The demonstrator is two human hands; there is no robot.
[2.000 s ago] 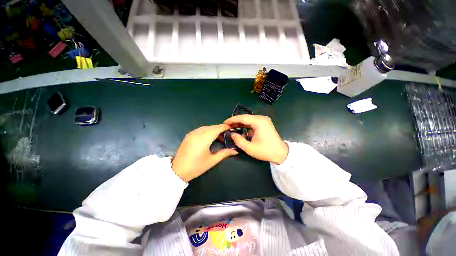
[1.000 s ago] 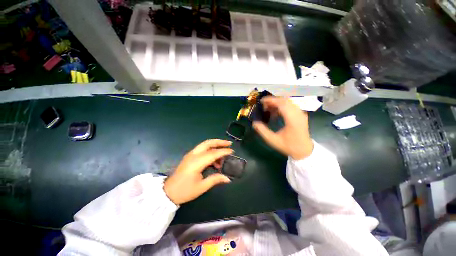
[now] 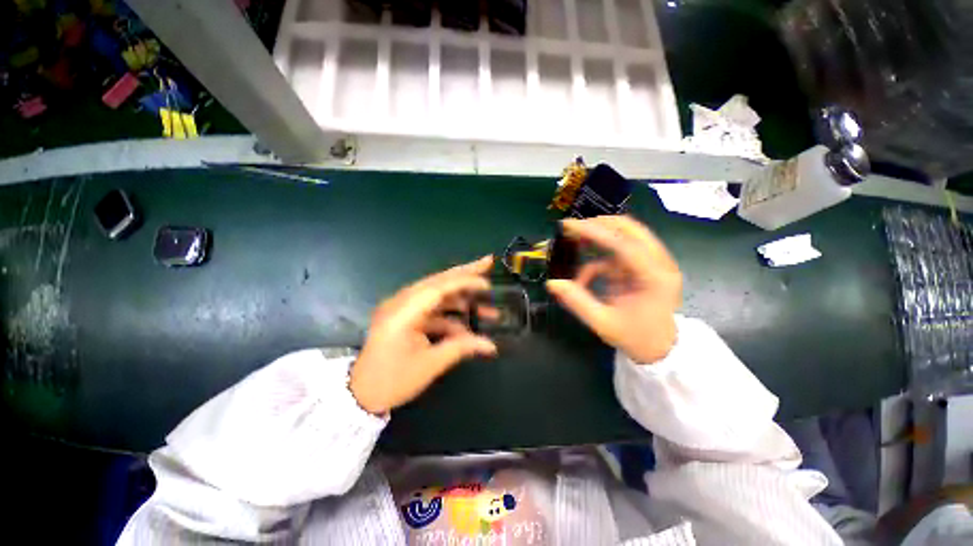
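My left hand (image 3: 421, 336) holds a dark watch frame (image 3: 505, 311) by its left side, above the green bench. My right hand (image 3: 629, 283) holds a black display module (image 3: 562, 259) between thumb and fingers, with its yellow-orange flex cable (image 3: 529, 256) pointing left. Another watch frame (image 3: 516, 252) lies on the bench just behind, partly covered by the cable. The stack of screens (image 3: 604, 190) with orange tails lies by the rail. Both hands are slightly blurred.
Two watch bodies (image 3: 182, 245) lie at left. A pale rail (image 3: 469, 157) runs behind, with a thin dark stick (image 3: 265, 172) and a white tray (image 3: 373, 85). A white bottle (image 3: 795, 190), wipes (image 3: 728, 128), a white piece (image 3: 790, 250) and a clear tray (image 3: 939, 299) are at right.
My right hand has come back from the stack with a display module and is now close to the held frame. My left hand still has the frame. The camera view has shifted.
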